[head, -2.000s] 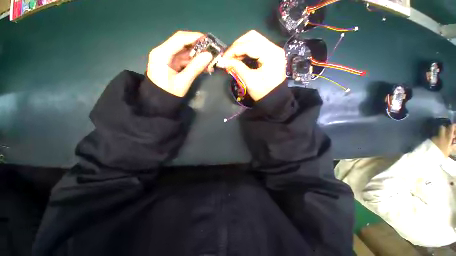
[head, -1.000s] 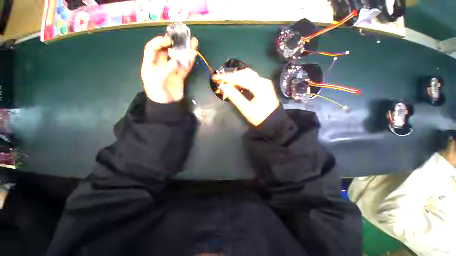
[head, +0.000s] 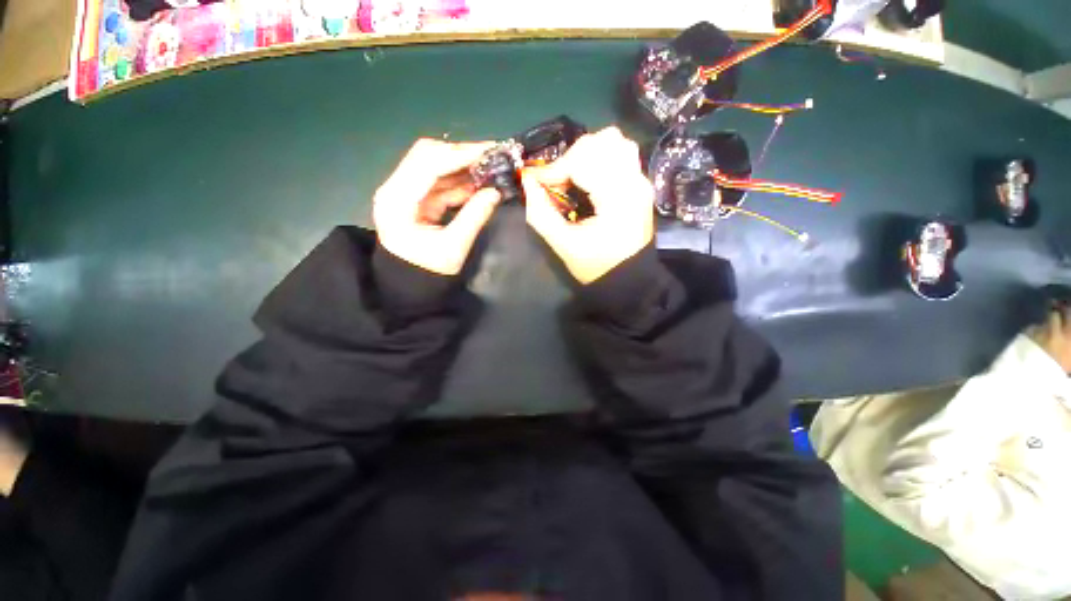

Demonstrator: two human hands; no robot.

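Observation:
My left hand (head: 432, 206) grips a small circuit board (head: 499, 171) by its edge, component side up. My right hand (head: 594, 202) pinches thin red-orange lead wires (head: 534, 171) at the board's right side. The fingers hide the exact plug point. A black housing (head: 552, 139) shows just behind and between the hands, partly covered by the right hand. Whether it rests on the mat cannot be told.
Two wired modules (head: 698, 179) (head: 675, 85) lie right of my right hand. Two smaller modules (head: 931, 254) (head: 1014, 189) lie farther right on the green mat (head: 235, 235). A shelf (head: 294, 33) runs along the back. A person in a pale sleeve (head: 928, 434) is at lower right.
My left hand has come down and right with the board, which has turned from its pale shiny side to its component side. My right hand has moved up beside it, onto the wires.

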